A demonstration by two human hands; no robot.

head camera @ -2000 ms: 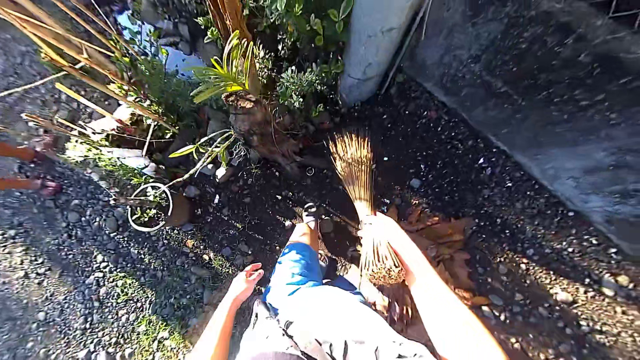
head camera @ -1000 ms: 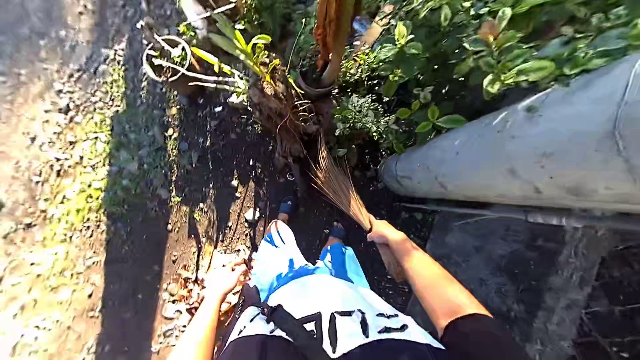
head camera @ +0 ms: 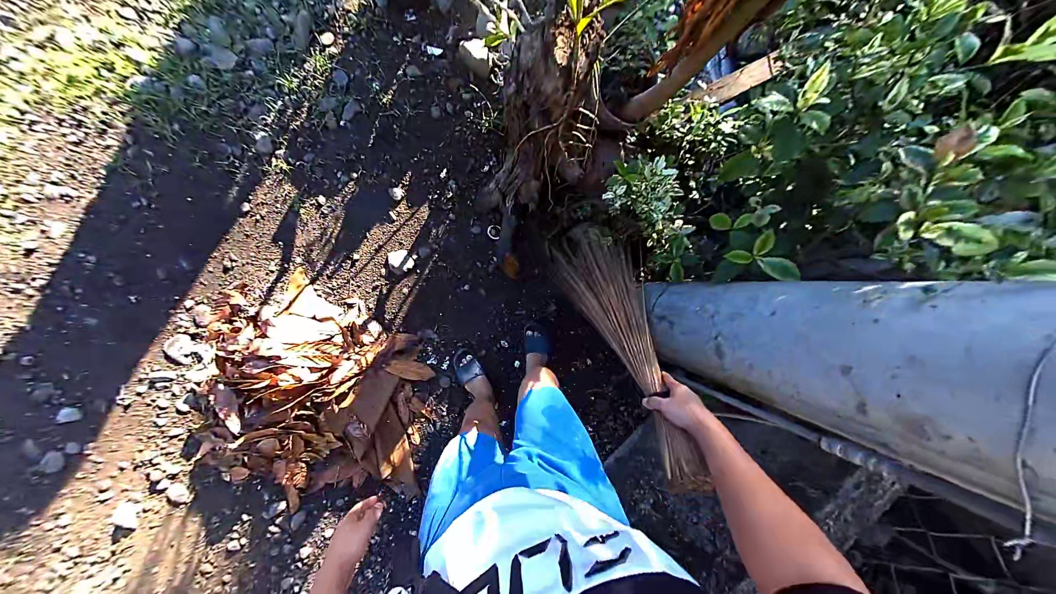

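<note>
My right hand point(head camera: 678, 402) is closed around the bound middle of a stick broom point(head camera: 615, 313). The broom's spread bristles point up and left, their tips beside the base of a stump and a low leafy plant; its blunt end hangs below my hand. Low on the left, my left hand point(head camera: 360, 521) holds nothing, its fingers loosely bent, just below a heap of dry brown leaves point(head camera: 305, 379). The heap lies on the dark soil to the left of my sandaled feet.
A thick grey pole point(head camera: 850, 363) runs to the right edge, with a thin pipe point(head camera: 858, 454) and a cord along it. A gnarled stump point(head camera: 540, 107) stands ahead. Green bushes point(head camera: 891, 165) fill the upper right. Stones, including a pale one point(head camera: 400, 261), dot the ground.
The view has swung considerably, bringing the leaf heap into full sight at the left. My right hand has kept its hold on the broom throughout.
</note>
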